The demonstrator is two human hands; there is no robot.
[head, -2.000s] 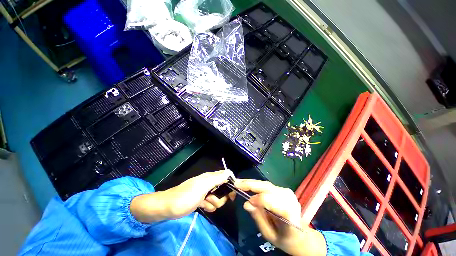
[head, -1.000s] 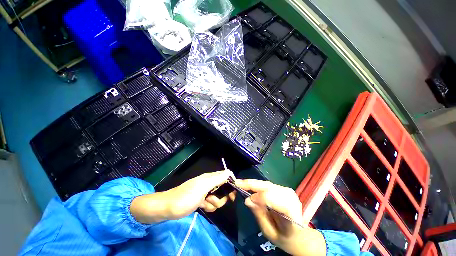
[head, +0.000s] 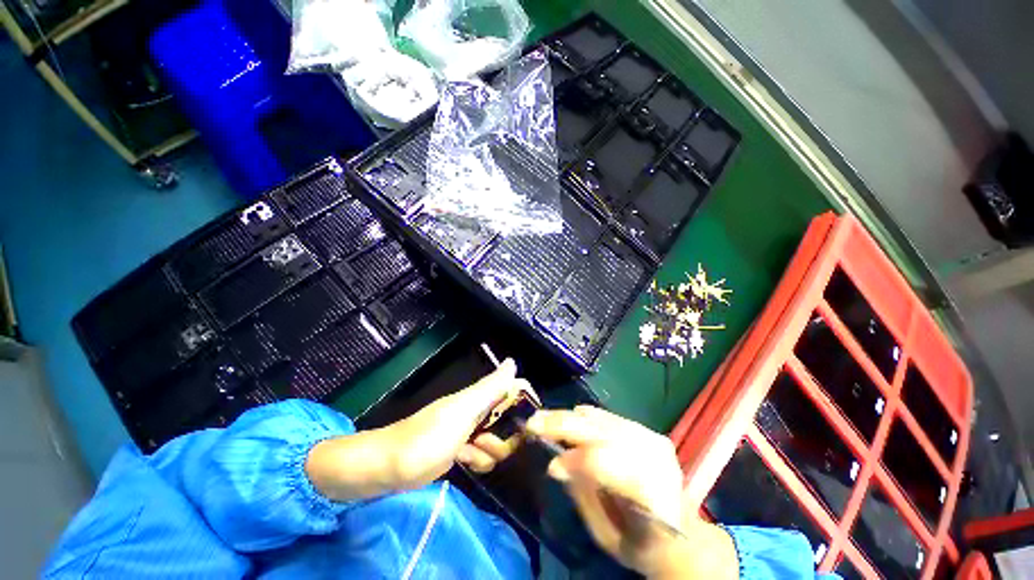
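Observation:
My left hand [head: 437, 442] is closed around a small dark part, likely a phone middle frame [head: 508, 417], with a light edge showing between the fingers. A thin white strip [head: 490, 356] sticks up above my left fingertips. My right hand [head: 618, 470] is beside the frame with its fingers curled together around dark tweezers [head: 644, 512], which are blurred. The tweezer tips and much of the frame are hidden by the fingers.
Black blister trays [head: 544, 263] overlap ahead and left, with a clear bag [head: 496, 170] on one. Small slivers [head: 684, 317] lie on the green mat. A red-orange tray [head: 794, 340] stands right. White bags [head: 340, 28] and a blue stool [head: 215, 68] are behind.
The frame has turned in my left hand, and the white strip now tilts more to the left. My right fingers and the tweezers have shifted at the frame and are blurred.

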